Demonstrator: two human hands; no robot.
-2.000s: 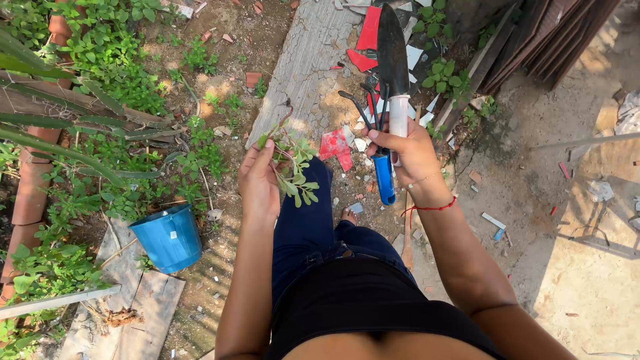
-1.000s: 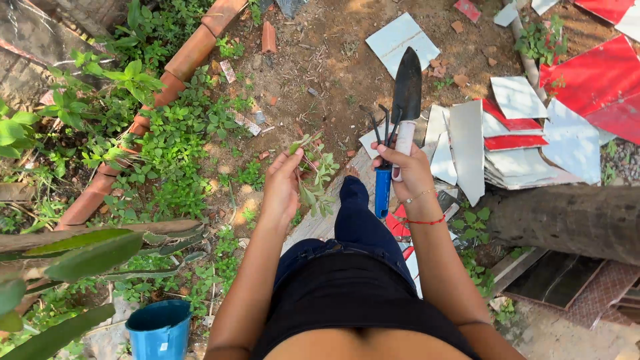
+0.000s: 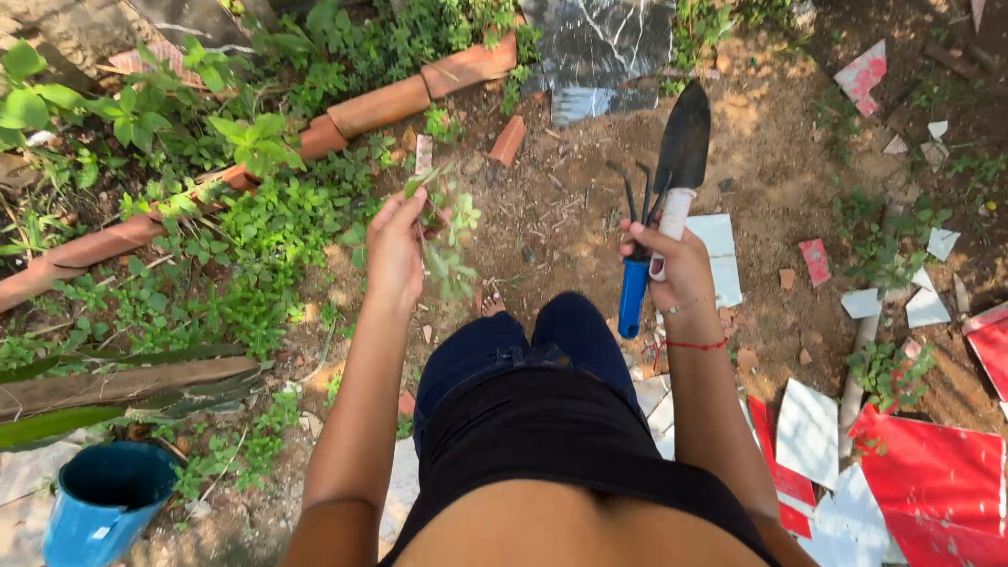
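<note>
My left hand [image 3: 398, 248] holds a small leafy plant sprig [image 3: 453, 236] between thumb and fingers, its leaves hanging to the right. My right hand [image 3: 673, 264] is closed around two garden tools side by side. One is a hand trowel [image 3: 683, 138] with a dark blade pointing away from me and a whitish handle. The other is a small hand cultivator [image 3: 632, 295] with dark curved tines and a blue handle. Bare soil with wood chips lies below, between both hands.
A blue bucket [image 3: 106, 504] stands at the lower left beside cactus stems [image 3: 118, 386]. Clay roof tiles [image 3: 382, 108] edge a bed of green weeds [image 3: 276, 228]. Broken red tile pieces [image 3: 937, 472] and white ones [image 3: 807, 433] lie at the right. A dark marbled slab [image 3: 602, 47] lies ahead.
The view has moved forward over the ground, bringing the clay tile edging and the dark slab into sight ahead. Both hands keep hold of the same sprig and tools.
</note>
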